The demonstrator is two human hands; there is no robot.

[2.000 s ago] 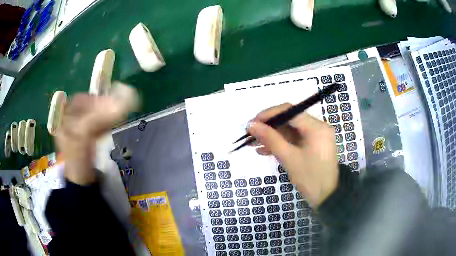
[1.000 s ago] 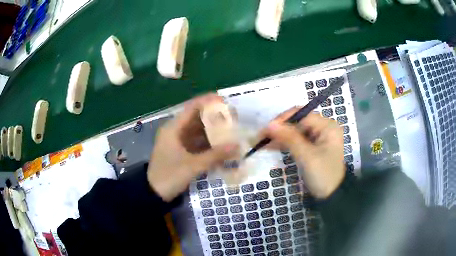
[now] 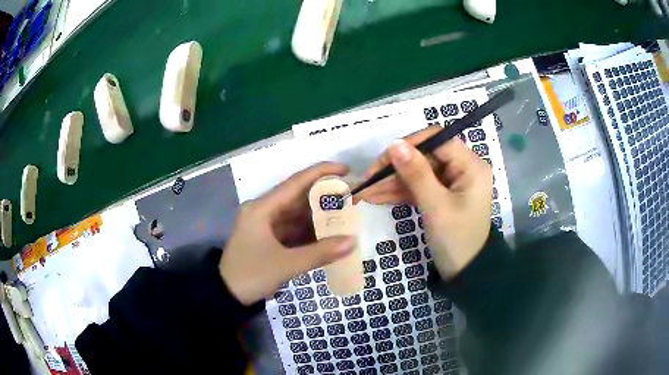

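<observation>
My left hand [image 3: 282, 238] holds a cream device housing [image 3: 340, 253] over the label sheet, its thumb across the housing's middle. A black label [image 3: 331, 202] with pale figures lies on the housing's upper end. My right hand [image 3: 444, 198] holds the black tweezers [image 3: 455, 130] slantwise. The tweezers' tip touches or nearly touches the label's right edge. The white label sheet [image 3: 396, 317] lies under both hands, with rows of black labels and a blank white part partly hidden by the hands.
The green belt [image 3: 242, 80] crosses behind, with several cream housings [image 3: 181, 86] on it. Stacked label sheets [image 3: 638, 124] lie at the right. A grey surface [image 3: 191, 220] and white papers [image 3: 103, 271] are at the left. More cream housings [image 3: 22, 315] lie at the lower left edge.
My left hand has brought a housing from the left to over the sheet and now holds it steady. The tweezers' tip has come to the label on it. The belt's housings have moved left.
</observation>
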